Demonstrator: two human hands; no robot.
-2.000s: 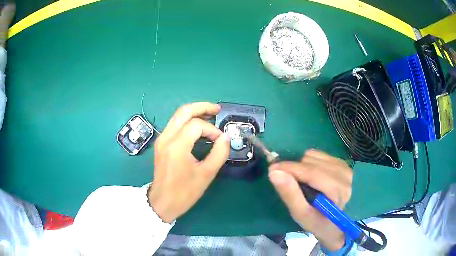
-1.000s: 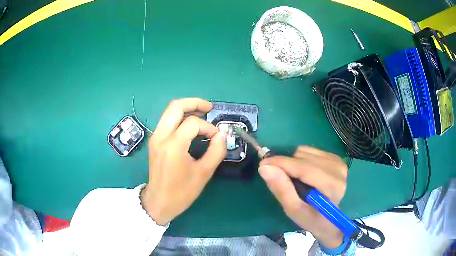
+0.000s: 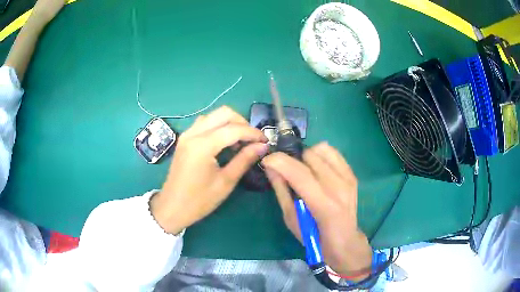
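Observation:
A smartwatch housing (image 3: 270, 133) sits at the black fixture (image 3: 292, 118), mostly hidden by my hands. My left hand (image 3: 208, 165) has thumb and index finger close together at the housing's left side; what is between them is hidden. My right hand (image 3: 325, 199) holds the soldering iron (image 3: 308, 231), its tip pointing up, over and past the fixture. The right fingertips are also at the housing. A second smartwatch housing (image 3: 154, 140) lies open on the mat, left of my left hand. Thin solder wire (image 3: 188, 116) curves above it, its end free above my left hand.
A whitish pot of silvery shavings (image 3: 336, 43) stands at the upper right. A black fume fan (image 3: 419, 122), a blue soldering station (image 3: 468, 102) and a thin metal rod (image 3: 415, 43) are right. Another person's arm (image 3: 28, 40) is at the upper left. Yellow strips edge the green surface.
The iron has swung from pointing into the housing to pointing upward past it. My right fingers have moved left to the housing. The wire's free end now shows. Another person's arm has come in.

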